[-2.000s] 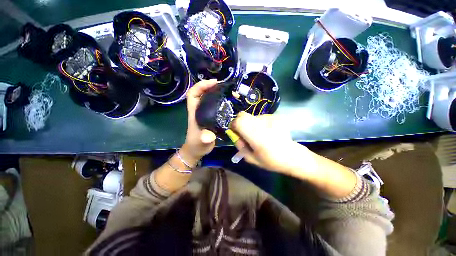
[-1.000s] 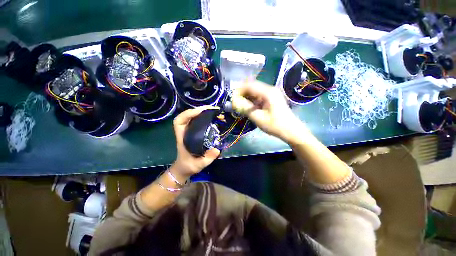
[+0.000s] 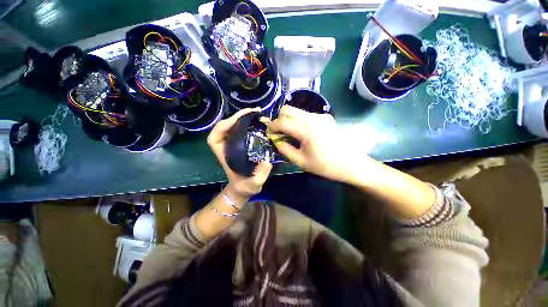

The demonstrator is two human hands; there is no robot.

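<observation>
My left hand point(image 3: 235, 150) holds a black front camera module point(image 3: 240, 143) just above the bench's front edge, its open side turned right. A silvery circuit board point(image 3: 259, 147) shows inside it. My right hand point(image 3: 309, 144) is at the board's upper right side, fingertips pinching yellow wires point(image 3: 281, 138). The plug ends are hidden by the fingers. Behind my right hand, a white camera housing point(image 3: 303, 57) stands on the bench, its black opening point(image 3: 307, 99) partly covered by the hand.
Several opened cameras with wired boards point(image 3: 157, 63) stand at the left. Another housing point(image 3: 390, 75) with red and yellow wires stands right, beside a heap of thin white loops point(image 3: 471, 78). A smaller heap point(image 3: 50, 147) lies far left. Cardboard boxes point(image 3: 72, 252) are below the green bench point(image 3: 198, 162).
My right hand has moved from above the housing opening down to the module's board and now pinches yellow wires there. My left hand still holds the module. The head view has shifted.
</observation>
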